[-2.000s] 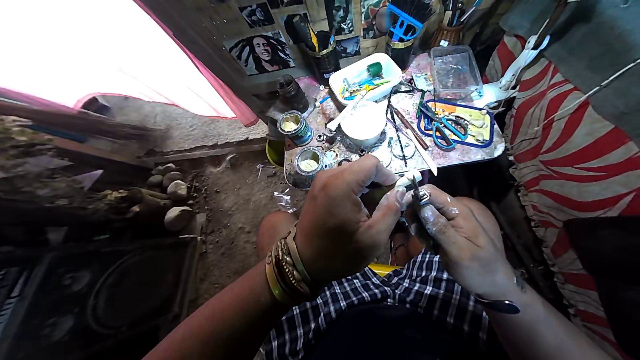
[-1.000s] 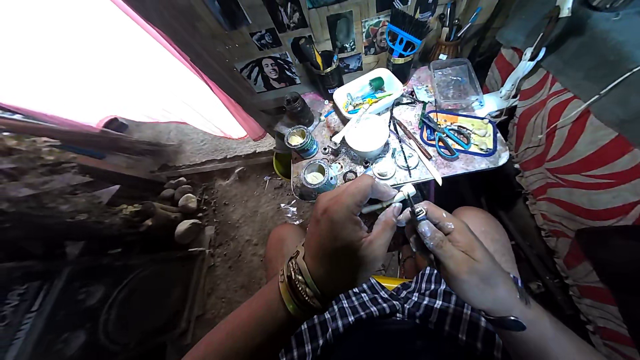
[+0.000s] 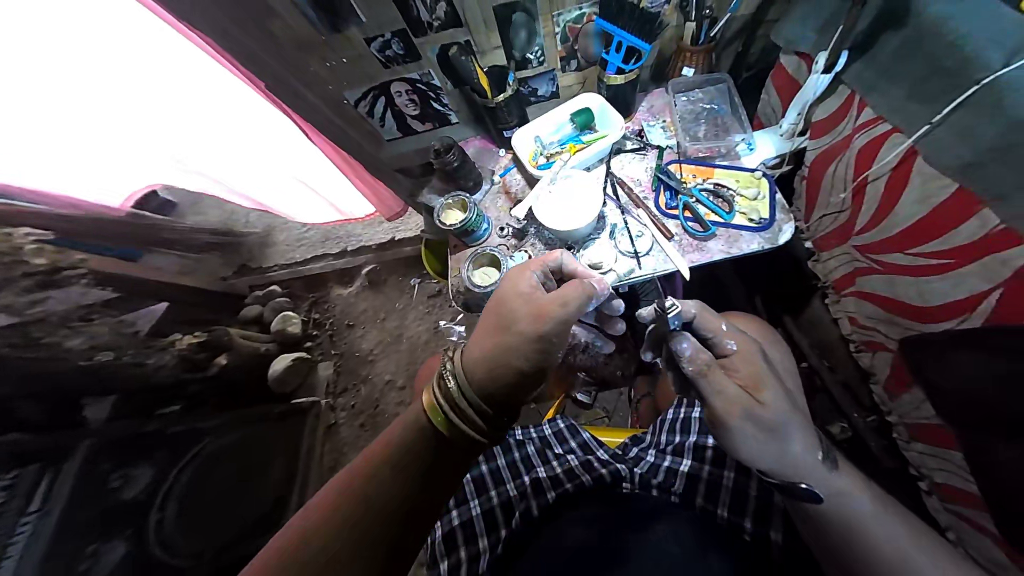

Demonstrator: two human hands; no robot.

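My left hand, with bracelets on its wrist, is raised at the near edge of the worktable. Its thumb and forefinger are pinched together near the tip of something small and pale, too unclear to name. To its right, my right hand is closed around a small dark tool with a metal end. White residue marks the fingers of both hands, and a gap lies between them. Beyond them stand a white bowl with a pale stick across it, and a long pale blade that points toward the near edge.
Two open tins stand at the table's left. Behind are a white tray of tubes and a clear plastic box. Blue-handled scissors rest on a blue-rimmed tray at the right. Red-and-white fabric hangs beside the table.
My hands were together over a small pale piece in both earlier frames; now they are apart. The right hand still holds the dark tool.
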